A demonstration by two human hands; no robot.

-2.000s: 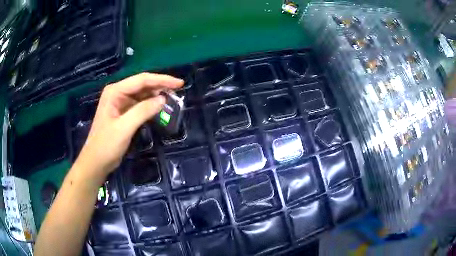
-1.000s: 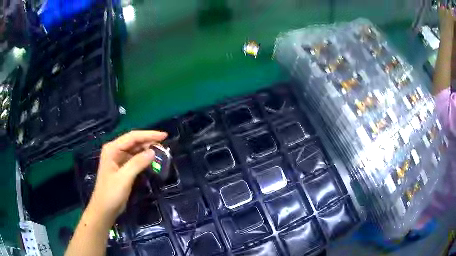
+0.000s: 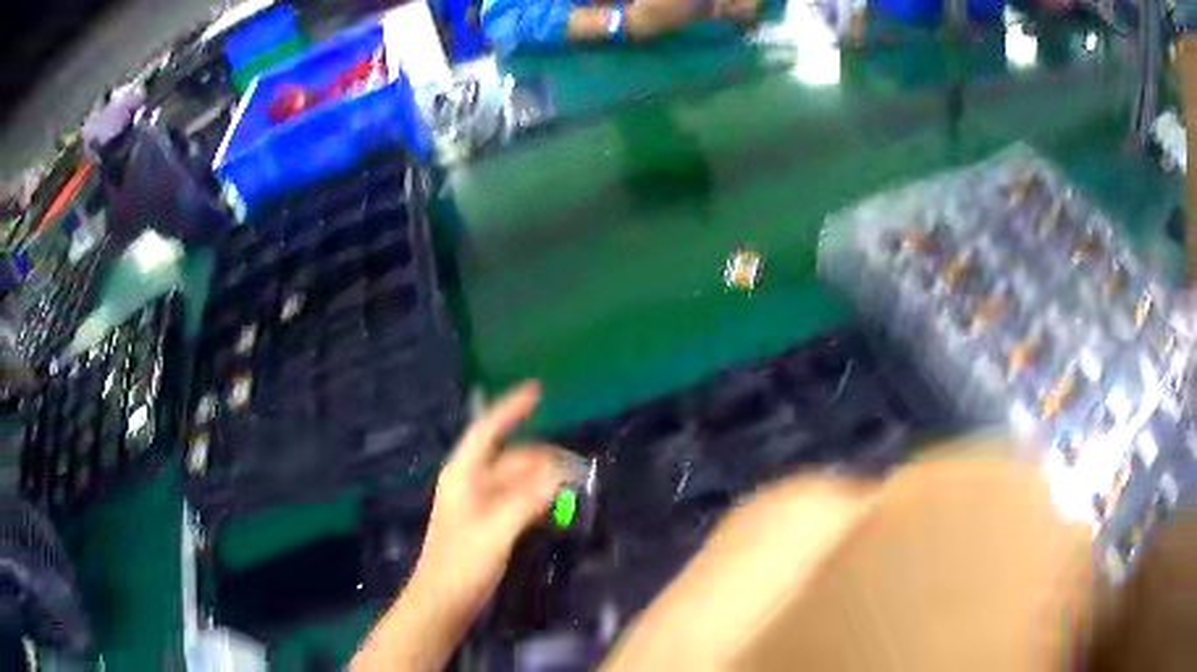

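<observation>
My left hand (image 3: 479, 519) is over the left part of the near black tray (image 3: 801, 407), its thumb and fingers around a small dark unit (image 3: 571, 499) with a bright green patch. Blur hides the exact grip. A large, blurred skin-coloured shape, apparently my right hand or arm (image 3: 880, 571), is very close to the camera at the lower right. It covers much of the near tray, and its fingers cannot be made out.
Clear trays (image 3: 978, 309) with orange-gold parts stand at right. Left black trays (image 3: 322, 341) lie at left, with a blue bin (image 3: 322, 125) behind. A small orange-white part (image 3: 743, 271) lies on the green mat (image 3: 591, 289). Another person's forearm (image 3: 663, 16) is at the top.
The view has swung left and up, showing the blue bin. My left hand still has the green-patched unit at its fingertips. The large skin-coloured shape has come in at the lower right.
</observation>
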